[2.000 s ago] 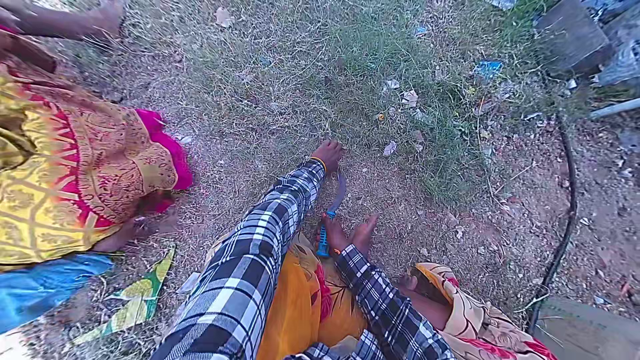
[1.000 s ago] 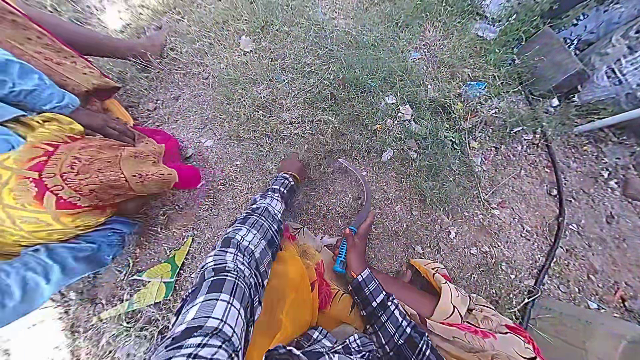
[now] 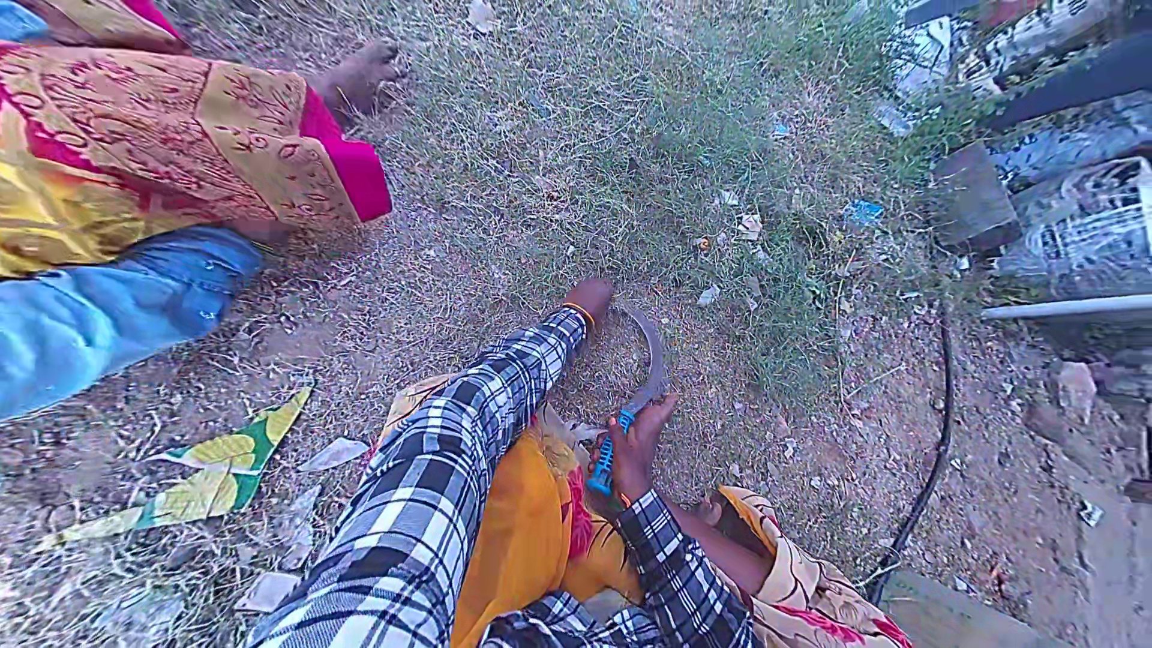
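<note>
My right hand (image 3: 641, 445) grips the blue handle of a sickle (image 3: 654, 351). The curved metal blade rises from that hand and bends left, its tip close beside my left hand (image 3: 591, 293). My left hand is low over short, dry grass (image 3: 558, 225), with an orange band at its wrist. Its fingers point away from the camera and are hidden, so what they hold does not show. Both arms wear black-and-white checked sleeves, and orange cloth lies between them.
At the left sits another person in patterned cloth (image 3: 261, 135) and blue cloth, a bare foot showing. A black hose (image 3: 945, 405) runs down the right side, near a grey block (image 3: 974, 198), a white pipe (image 3: 1071, 309) and wrapped bundles. A green-and-yellow scrap (image 3: 216, 468) lies lower left.
The sickle was low between my hands two seconds ago; one second ago my right hand had it raised, blade curving toward my left hand. The other person's hand, seen on the cloth earlier, no longer shows.
</note>
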